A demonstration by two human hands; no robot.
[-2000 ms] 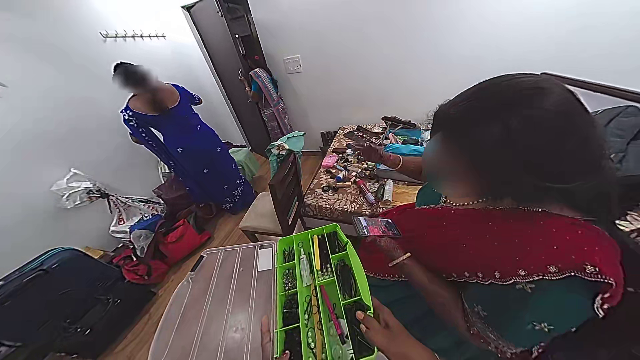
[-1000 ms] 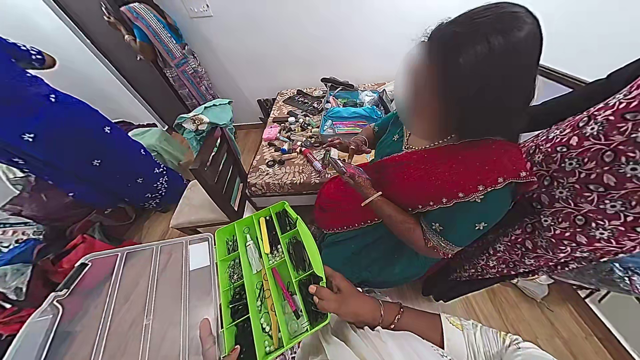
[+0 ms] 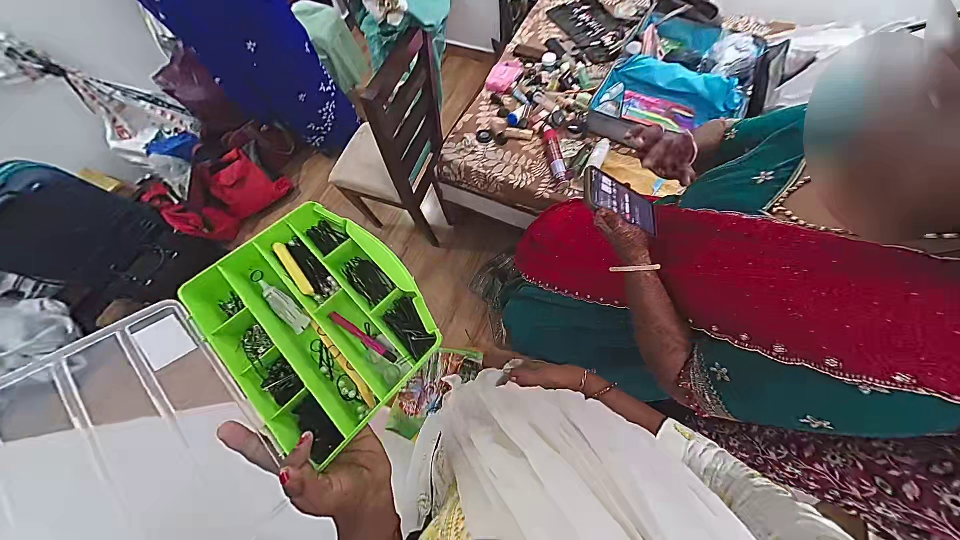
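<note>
My left hand [image 3: 337, 472] holds a green plastic compartment box [image 3: 311, 330] from below at its near corner, with its clear lid [image 3: 112, 420] folded out to the left. Black hairpins [image 3: 367, 280] fill several compartments; a yellow-handled tool [image 3: 292, 268], a pink stick [image 3: 363, 336] and a yellow stick [image 3: 345, 367] lie in the longer ones. My right hand [image 3: 536, 373] is off the box, to its right beside the white cloth [image 3: 555, 450] over my lap. A plastic packet with coloured contents [image 3: 442, 379] shows between the box and that hand; whether the hand touches it, I cannot tell.
A seated person in a red and teal garment [image 3: 750, 270] at the right holds a phone [image 3: 621, 201]. Cosmetics and a blue bag [image 3: 675, 82] lie on the patterned bed [image 3: 487, 161]. A wooden chair [image 3: 405, 127], red bag [image 3: 244, 184], dark suitcase [image 3: 82, 232] and a person in blue [image 3: 262, 67] are beyond.
My right hand has let go of the box's right side and moved away to the right. My left hand still supports the box. The view has shifted.
</note>
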